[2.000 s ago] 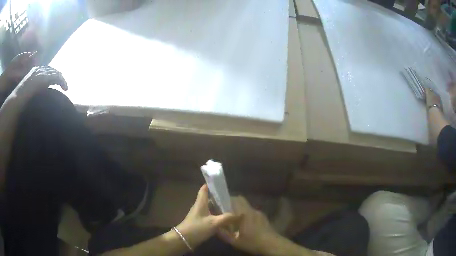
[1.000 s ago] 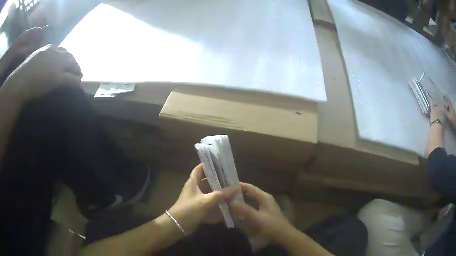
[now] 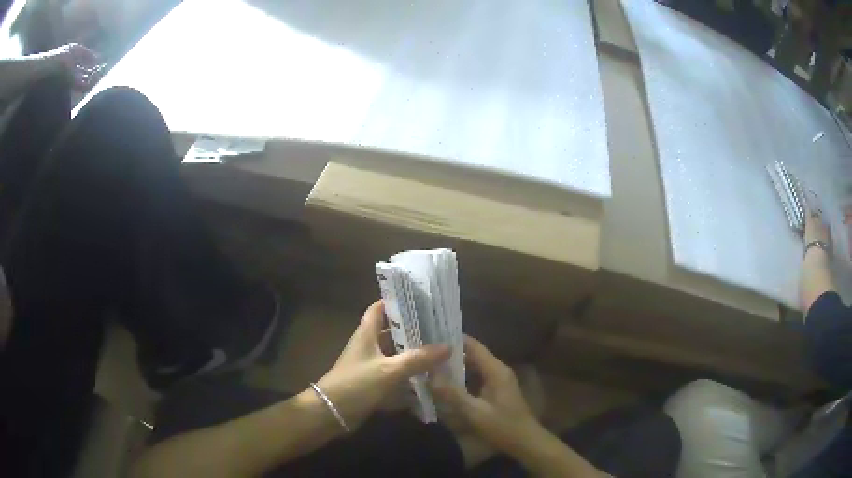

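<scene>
A leaflet bundle [image 3: 425, 299] of thin white folded pieces stands upright in both my hands, in front of the carton edge and above my lap. Its left part shows dark printed marks and is tilted apart from the thicker right part at the top. My left hand [image 3: 378, 369], with a thin bracelet at the wrist, holds the left part, its thumb across the front. My right hand [image 3: 490, 397] grips the right part from the right side. The lower ends are partly hidden by my fingers.
White foam sheets [image 3: 467, 84] lie on brown cardboard cartons [image 3: 448, 210], with a gap between the sheets. At the far right, another person's hand [image 3: 815, 229] touches a fanned pile of leaflets [image 3: 787, 194]. A person's dark-clothed leg [image 3: 121, 187] is on the left.
The bundle was closed and narrower at first; it now stands spread into two parts, its printed side more visible. The other person's hand on the left has moved back from the knee.
</scene>
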